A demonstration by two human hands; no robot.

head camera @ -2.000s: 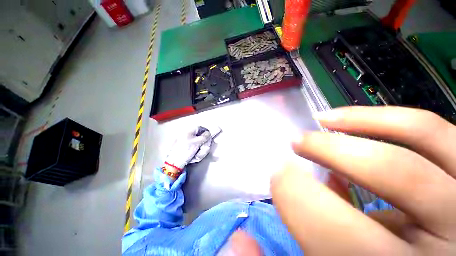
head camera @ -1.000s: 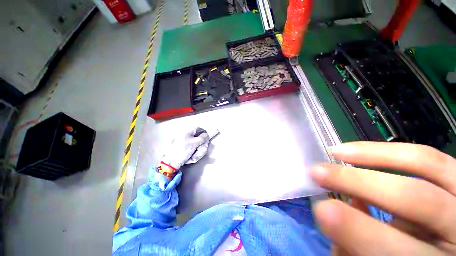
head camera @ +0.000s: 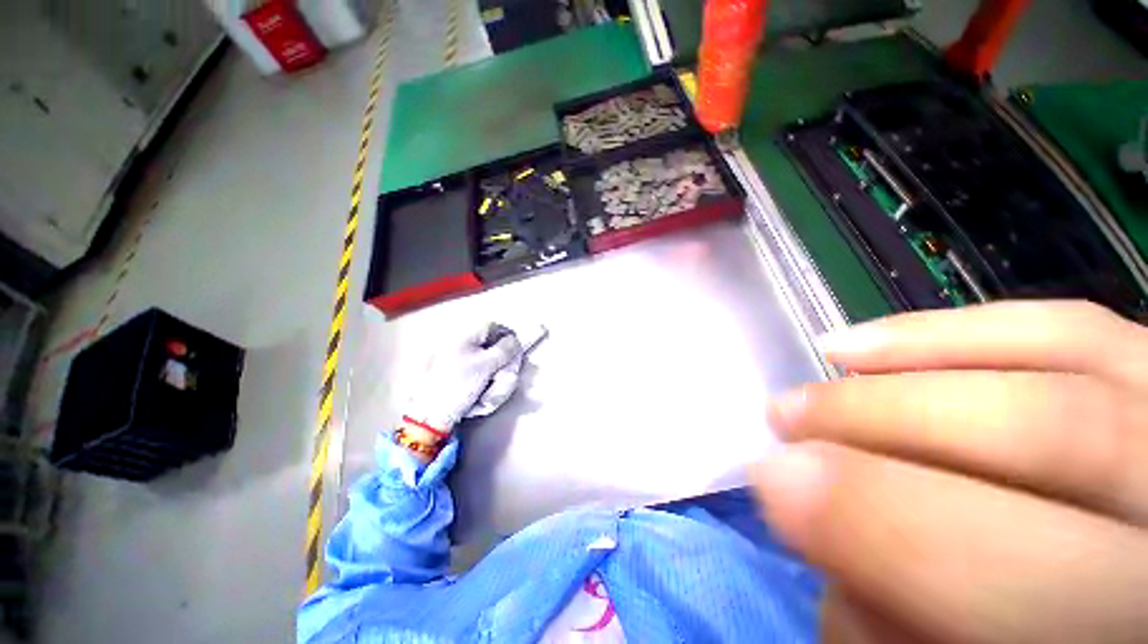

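Note:
My left hand, in a white-grey knit glove with a red cuff edge, rests over the shiny metal table. Its fingers are curled around a small dark piece. A pale narrow tip sticks out to the right of the fingers; I cannot tell if it is a glove fingertip or a part. My right hand is bare, large and blurred close to the camera at the lower right. Its fingers are spread and nothing shows in them; the palm is cut off by the frame's edge.
Parts bins with red fronts stand at the table's far edge, holding black-yellow parts and grey pieces. A black fixture with green boards lies on the green conveyor at right. A black crate stands on the floor at left.
The view has shifted slightly. My right hand has moved a little within the picture, its fingers now closer together than at first. My left hand keeps its pose on the table.

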